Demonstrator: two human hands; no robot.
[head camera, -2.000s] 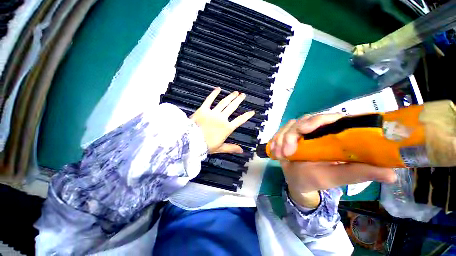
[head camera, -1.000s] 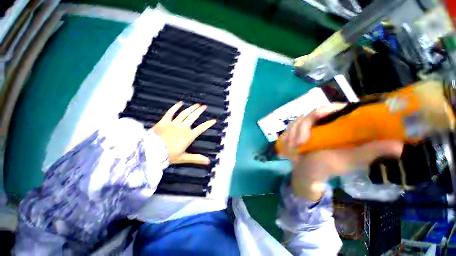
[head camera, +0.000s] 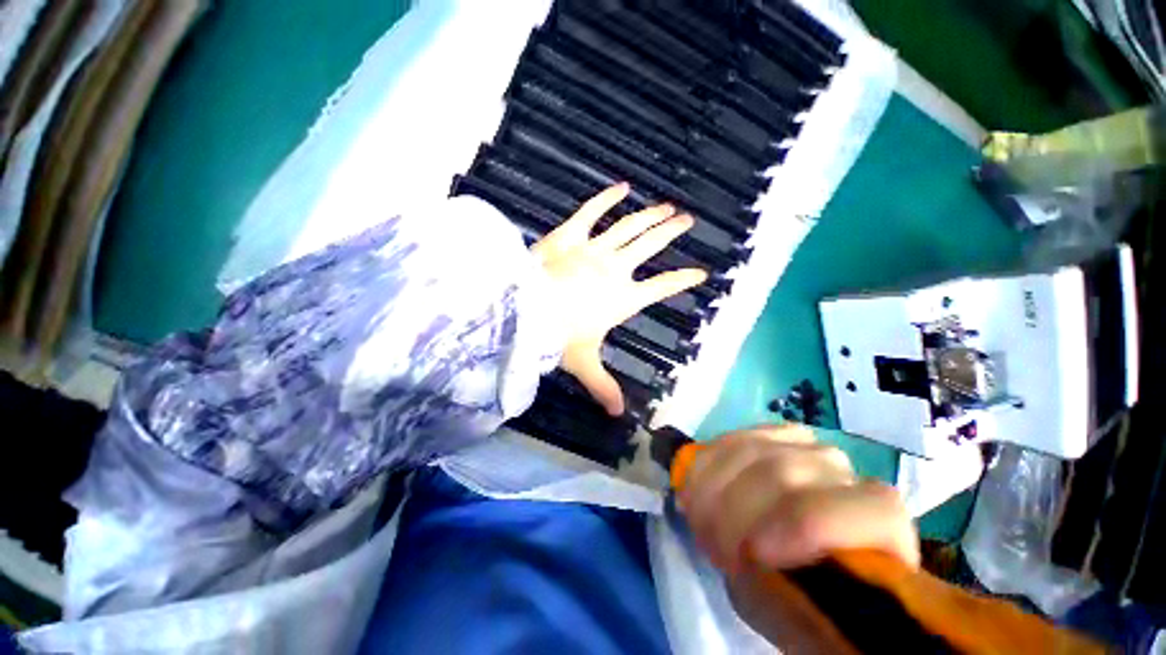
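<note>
Black strip parts (head camera: 665, 115) lie side by side on a white foam sheet (head camera: 371, 154). My left hand (head camera: 614, 288) is spread flat on the parts, fingers apart, holding nothing. My right hand (head camera: 786, 505) is closed around the orange electric screwdriver (head camera: 972, 614). Its dark nose is at the notched ends of the lower parts, just right of my left thumb; the bit tip is too small to make out. The rear of the screwdriver is cut off by the bottom edge.
A white screw feeder (head camera: 882, 339) stands right of the parts, with small dark specks (head camera: 799, 402) beside it on the green mat (head camera: 818, 269). Clear plastic film (head camera: 1019, 525) is at lower right. A wrapped post (head camera: 1087, 141) is at upper right. Layered sheets (head camera: 96, 166) are at far left.
The screwdriver has gone from beside the feeder to the ends of the lower parts, its rear swinging down. The feeder is now uncovered. My left hand stays on the parts. The camera view has shifted.
</note>
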